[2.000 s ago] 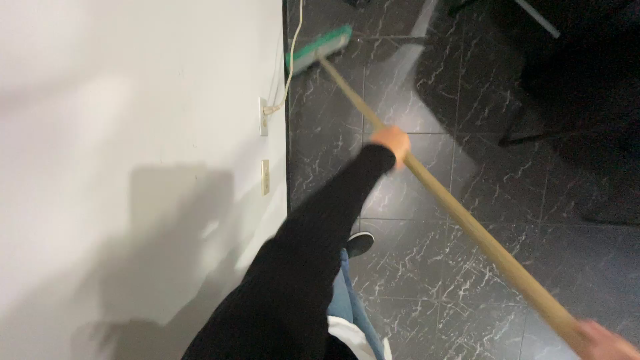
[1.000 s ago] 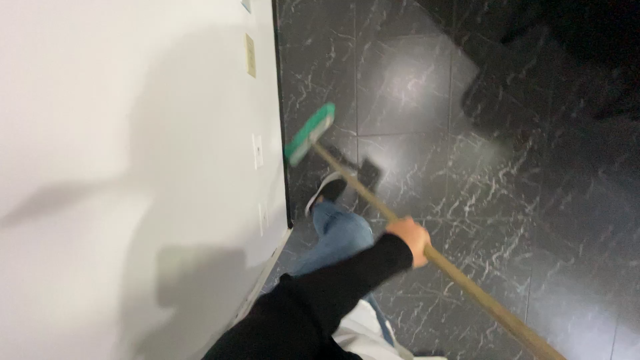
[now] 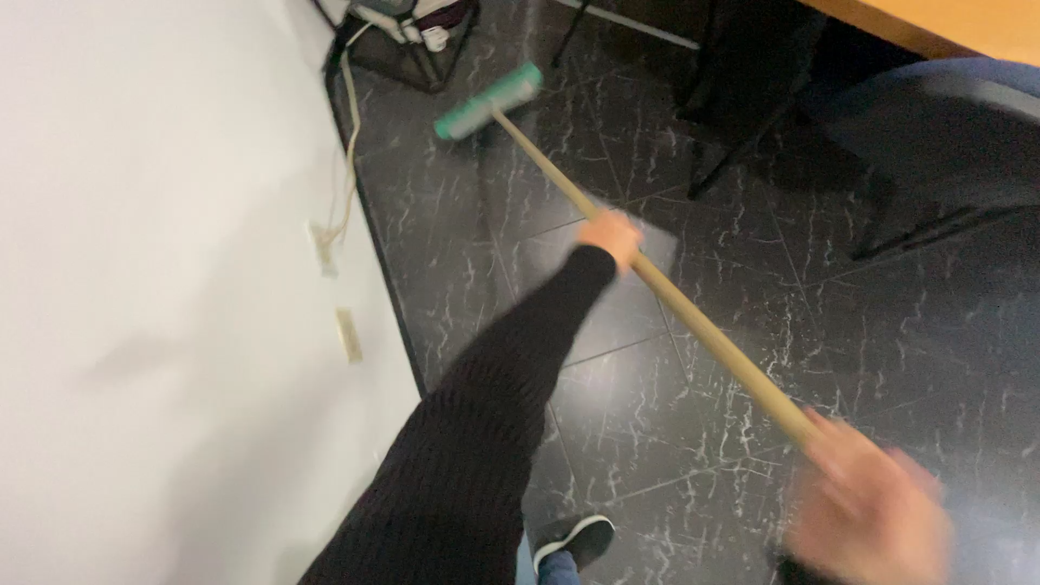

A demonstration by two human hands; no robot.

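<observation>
A push broom with a green and pale head (image 3: 489, 101) and a long wooden handle (image 3: 715, 341) slants across the head view. My left hand (image 3: 611, 237), in a black ribbed sleeve, is closed around the handle's middle. Lower right, my right hand (image 3: 869, 504) grips the handle near its upper end; it is blurred by motion. The broom head lies at the dark marbled tile floor (image 3: 731, 439), near the top, right of the wall. Its bristles cannot be made out.
A white wall (image 3: 162, 244) with an outlet (image 3: 322, 249) and a hanging cord (image 3: 353, 146) runs along the left. A black metal stand (image 3: 422, 73) is at the top. Chairs (image 3: 934, 138) and a wooden table (image 3: 959, 24) stand upper right. My shoe (image 3: 589, 540) shows below.
The view has shifted, now showing the stand, chairs and table. The broom head is farther from my foot than one second ago. My right hand has come back into view on the handle.
</observation>
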